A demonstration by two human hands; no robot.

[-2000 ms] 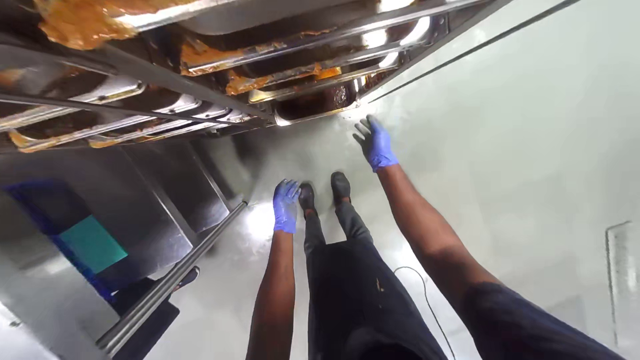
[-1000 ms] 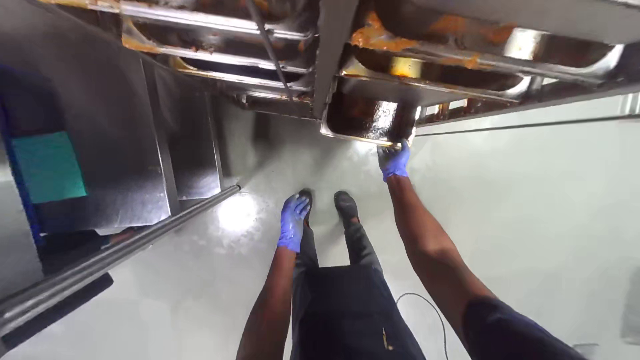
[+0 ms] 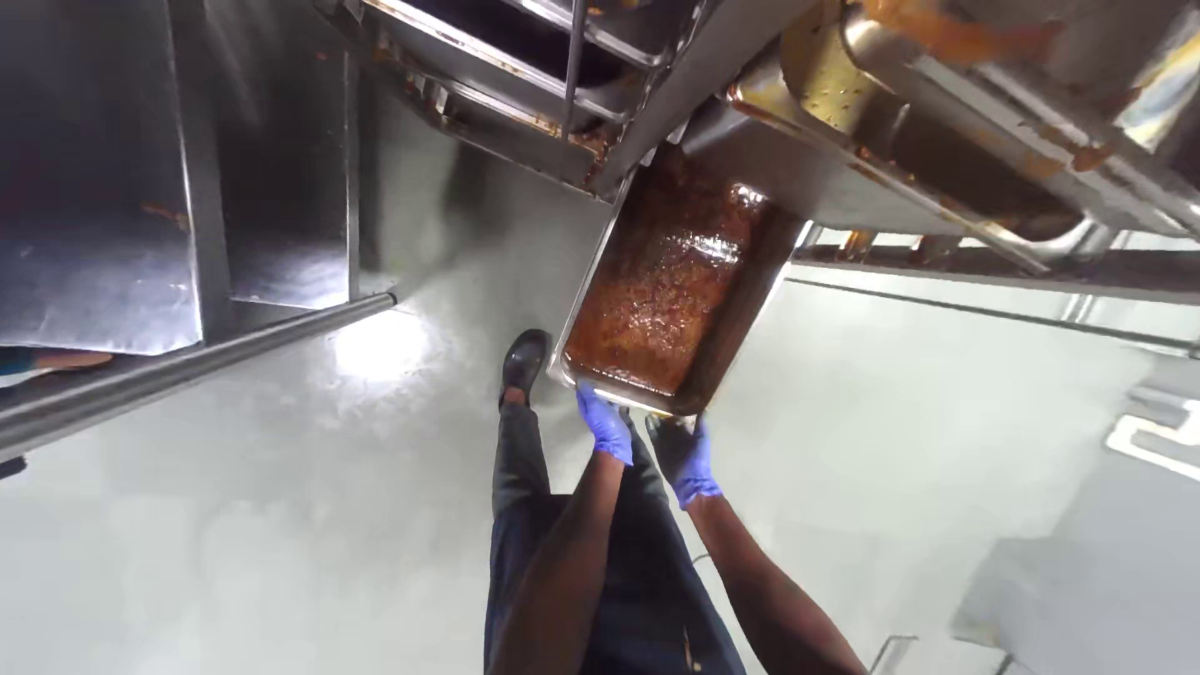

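Observation:
A deep rectangular steel pan (image 3: 656, 309), its inside coated with glossy red-brown sauce or residue, juts out from a metal pan rack. My left hand (image 3: 605, 427), in a blue glove, grips the pan's near rim at its left part. At the right part of the same rim, my gloved right hand (image 3: 684, 459) has its fingers under the edge, partly hidden by the pan. The far end of the pan reaches in beneath another stained steel pan (image 3: 937, 169) on the rack.
The rack's upright post (image 3: 698, 70) stands close along the pan's far left corner. More soiled pans (image 3: 497, 56) sit at the upper left. A steel shelf unit (image 3: 272, 187) with a round metal rail (image 3: 281, 328) is on the left. My shoe (image 3: 525, 361) shows on the grey floor.
The sauce-coated pan has come out of the rack toward me. My left hand, apart from the pan one second ago, now grips its rim beside my right hand. The view has moved closer to the rack.

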